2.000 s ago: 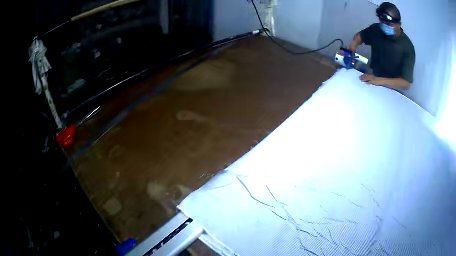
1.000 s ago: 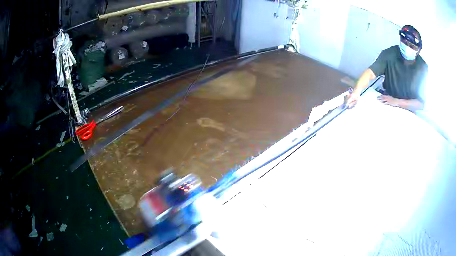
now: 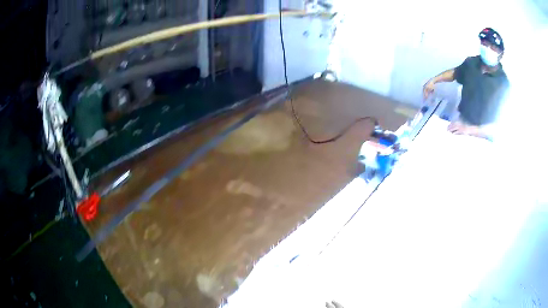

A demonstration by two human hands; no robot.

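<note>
A white cloth lay covers the right of the table and is washed out by glare. A blue-and-white end cutter with a black cord stands on the track along the cloth's edge, short of the far end. The track's dark far part shows beyond it. A small pale shape at the bottom edge looks like fingertips, possibly of my right hand; the rest is cut off and its grip is hidden. My left hand is not in view.
Brown underlay paper covers the table's left part, with a dark strip across it. Red-handled shears lie at the table's left end. A masked person stands at the far right, one hand by the cloth. A yellowish pole spans above the end.
The end cutter, first at the far side and then close at the lower left, is now back toward the far side. The far person's arm has drawn back from the track. The view has shifted.
</note>
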